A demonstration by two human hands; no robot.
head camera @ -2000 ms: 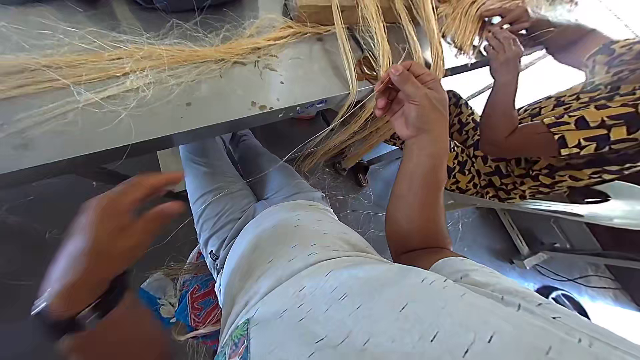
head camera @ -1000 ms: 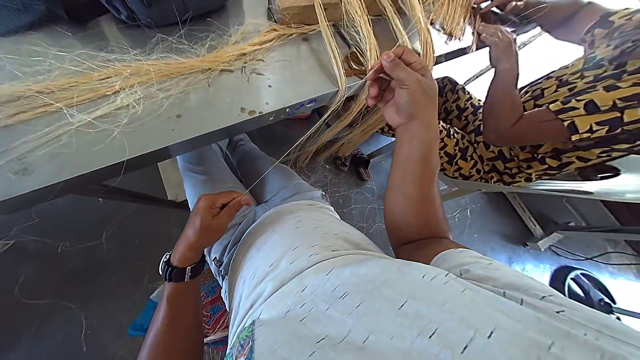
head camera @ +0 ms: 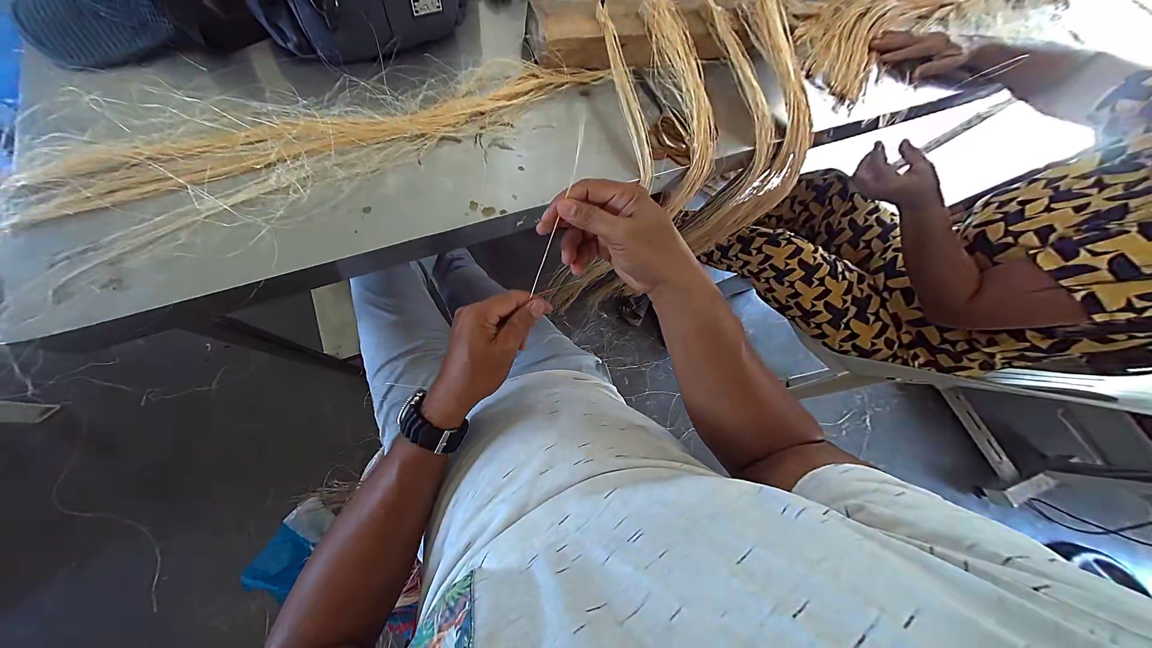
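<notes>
My left hand [head camera: 493, 346], with a black watch on its wrist, pinches a thin plant-fibre strand [head camera: 551, 241] between thumb and forefinger, over my lap. Above and to the right, my right hand [head camera: 612, 229] pinches the same strand higher up, and its tip sticks up past my fingers. Several tan fibre bundles [head camera: 679, 90] hang over the table's edge from a wooden block [head camera: 580, 36], just beyond my right hand. A long loose bundle of pale fibres [head camera: 360, 135] lies along the table to the left.
The grey table [head camera: 225, 243] has its front edge before my knees. A dark blue bag [head camera: 360, 27] lies at its back. To the right sits a co-worker in a patterned garment [head camera: 1017, 261], one hand at more fibres [head camera: 837, 54]. A blue plastic bag [head camera: 279, 558] is at lower left.
My left hand has moved up and to the right, close to my right hand. My right hand has come lower, off the hanging bundles. The co-worker's nearer hand has moved away from the fibres.
</notes>
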